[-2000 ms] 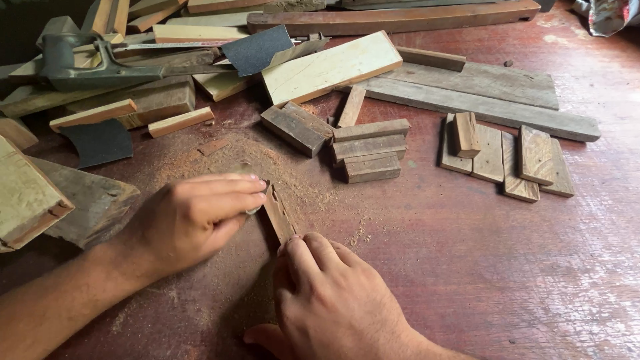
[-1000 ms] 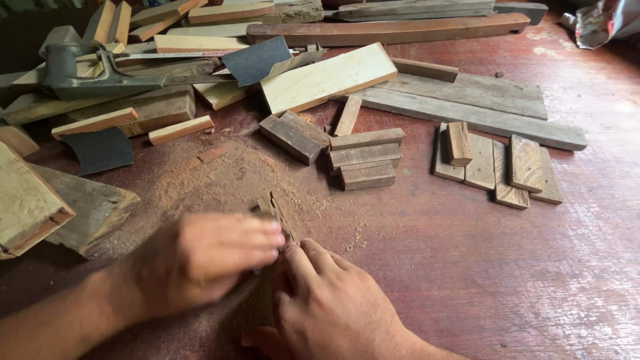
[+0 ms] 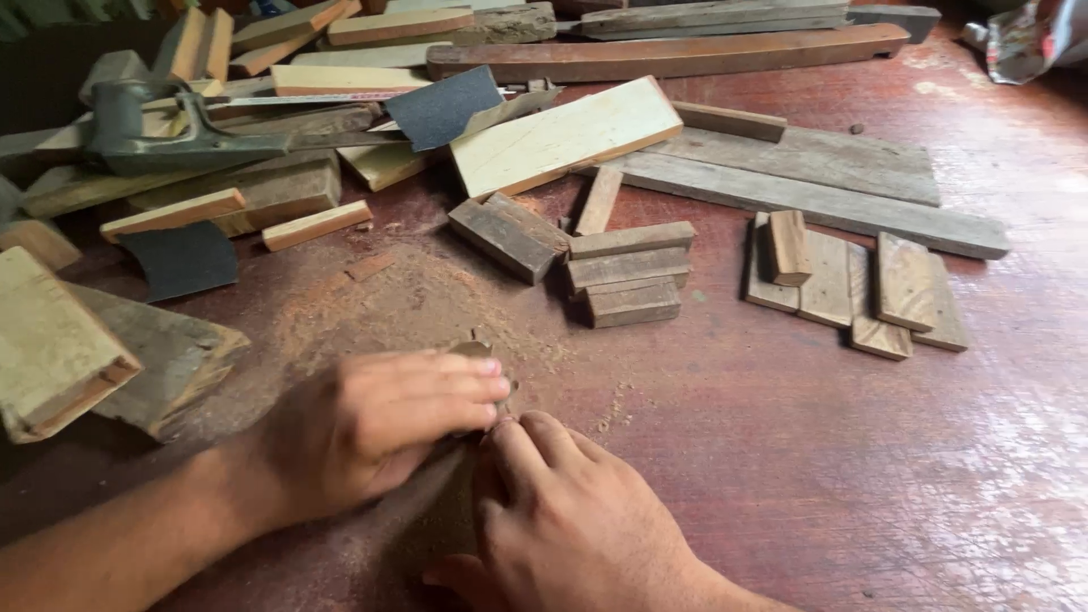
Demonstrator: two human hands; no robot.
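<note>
My left hand (image 3: 416,416), slightly blurred, has its fingers curled over a piece of curved sandpaper (image 3: 472,348), of which only the edge shows. Its fingertips meet the fingers of my right hand (image 3: 569,501), which is closed on a small piece of wood. Most of that wood is hidden beneath both hands. Sawdust (image 3: 399,306) lies on the reddish wooden table (image 3: 807,476) just beyond my hands.
Small wood blocks (image 3: 633,272) sit beyond my right hand, and thin wood pieces (image 3: 824,276) overlap at the right. Dark sandpaper (image 3: 189,259) and a cut board (image 3: 64,348) are at the left. A metal hand saw's handle (image 3: 170,140) rests on piled wood behind.
My left hand was farther forward two seconds ago, with a strip of wood showing between the hands; it has moved back toward me and right, covering the wood. My right hand has stayed about in place.
</note>
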